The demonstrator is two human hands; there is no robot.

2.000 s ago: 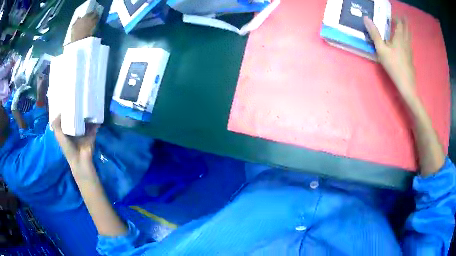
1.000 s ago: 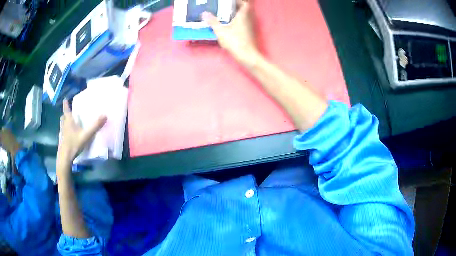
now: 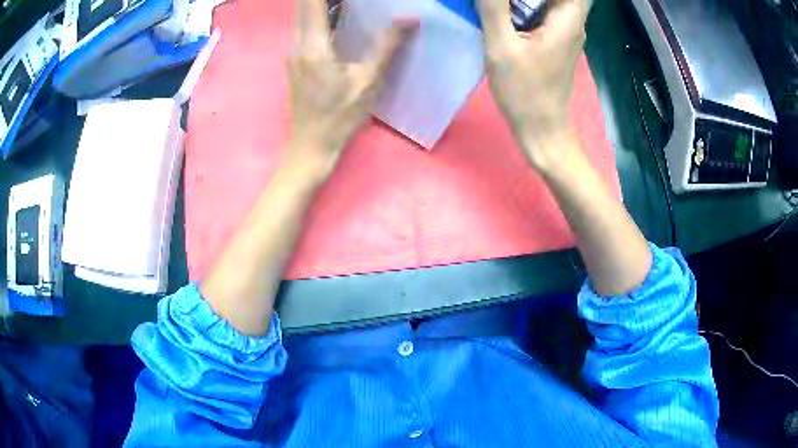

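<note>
A plain white inner box (image 3: pixel 429 79), blurred, is tilted above the pink-red mat (image 3: pixel 385 219) near its top edge. My left hand (image 3: pixel 337 96) grips its left side, with the thumb across its face. My right hand (image 3: pixel 535 83) holds a blue-edged printed piece (image 3: pixel 528 12) against the white box's upper right. The picture's top edge cuts this piece off and my fingers cover part of it, so I cannot tell if it is a sleeve or a full box.
Plain white boxes (image 3: pixel 122 188) lie left of the mat, with a printed retail box (image 3: pixel 33 236) beside them. Blue-edged printed sleeves (image 3: pixel 131 48) are piled at the upper left. The digital scale (image 3: pixel 731 157) stands at the right, with a dark cord between it and the mat.
My left hand has moved from the white boxes at the left to the mat and taken hold of one. My right hand has moved right. The view has also shifted.
</note>
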